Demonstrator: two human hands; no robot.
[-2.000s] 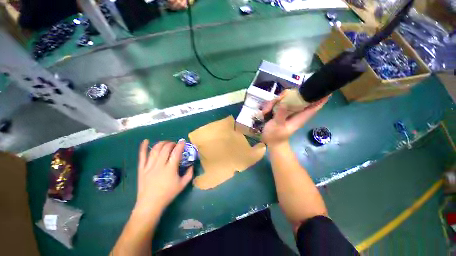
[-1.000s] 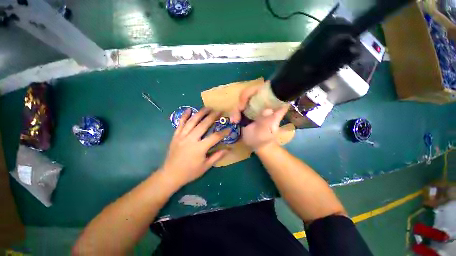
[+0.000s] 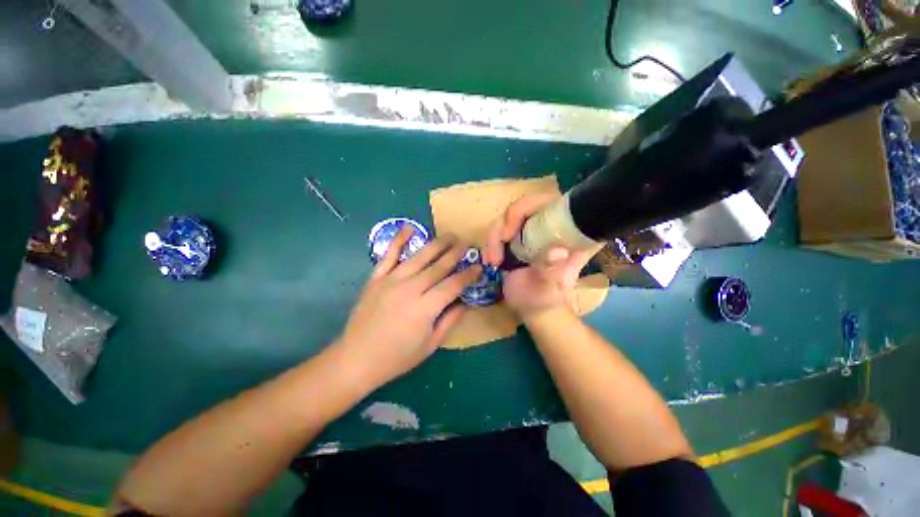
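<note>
A round blue patterned unit (image 3: 480, 290) lies on the tan cardboard piece (image 3: 474, 328), partly hidden by my fingers. My left hand (image 3: 400, 308) holds it from the left. My right hand (image 3: 542, 273) grips the cream nose of the thick black electric screwdriver (image 3: 656, 177), tilted with its nose over the unit; the bit's tip is hidden. A second blue-and-white round unit (image 3: 399, 238) lies at the cardboard's left edge, under my left fingertips. The white-grey screw feeder (image 3: 661, 257) stands right of the cardboard, partly behind the screwdriver.
Left are another round unit (image 3: 185, 247), a dark red-brown bag (image 3: 66, 202) and a grey bag (image 3: 61, 328). A thin metal pin (image 3: 325, 199) lies above. Right are a dark blue unit (image 3: 730, 299), a small loose part (image 3: 850, 331) and a parts carton (image 3: 845, 192). The pale raised edge (image 3: 404, 109) borders the conveyor.
From the feeder, my right hand has brought the screwdriver left over the cardboard. My left hand has moved from the left unit onto the unit on the cardboard. The view has shifted.
</note>
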